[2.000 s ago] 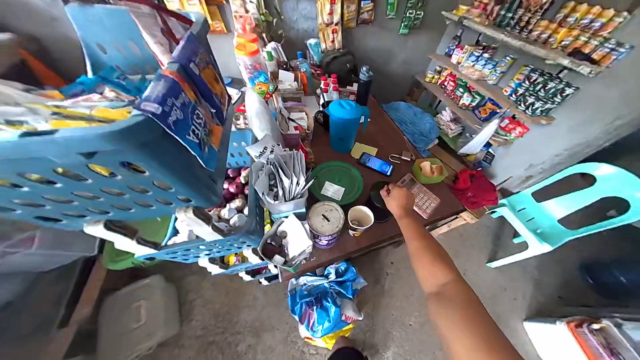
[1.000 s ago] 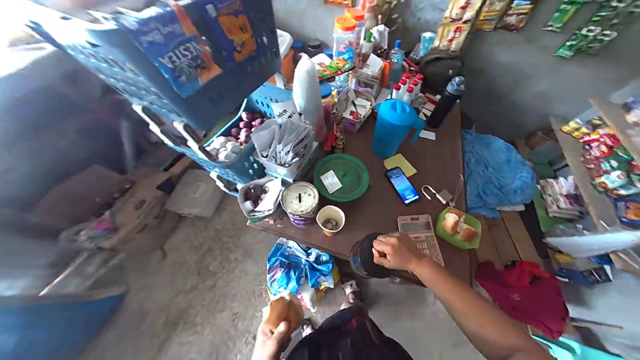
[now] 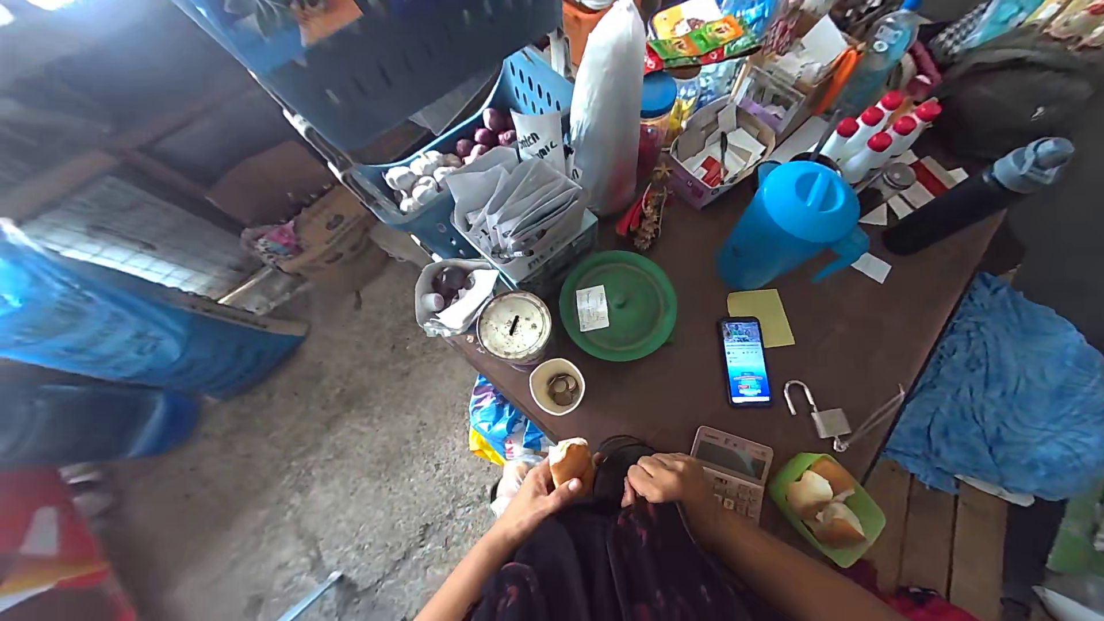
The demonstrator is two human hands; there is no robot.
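Observation:
My left hand (image 3: 545,500) holds a piece of bread roll (image 3: 570,461) upright near the table's front edge. Beside it, my right hand (image 3: 660,479) has its fingers curled at the rim of a dark round container (image 3: 614,470); how it grips this is partly hidden. A pink calculator (image 3: 735,470) lies just right of that hand, partly behind the forearm. Further right, a green plastic dish (image 3: 871,509) holds several bread pieces. A paper cup with coins (image 3: 557,387) stands above my left hand, next to a slotted can (image 3: 514,327). A lit smartphone (image 3: 745,362) lies beyond the calculator.
On the brown table (image 3: 681,388) are a green lid (image 3: 642,306), a blue pitcher (image 3: 789,224), an open padlock (image 3: 830,422) and a dark bottle (image 3: 966,203). Blue baskets (image 3: 431,228) stand at the left. A blue cloth (image 3: 992,388) hangs at the right edge.
My left hand, not visible two seconds ago, came into view with the bread and has moved up beside my right hand. The view has turned and come closer to the table.

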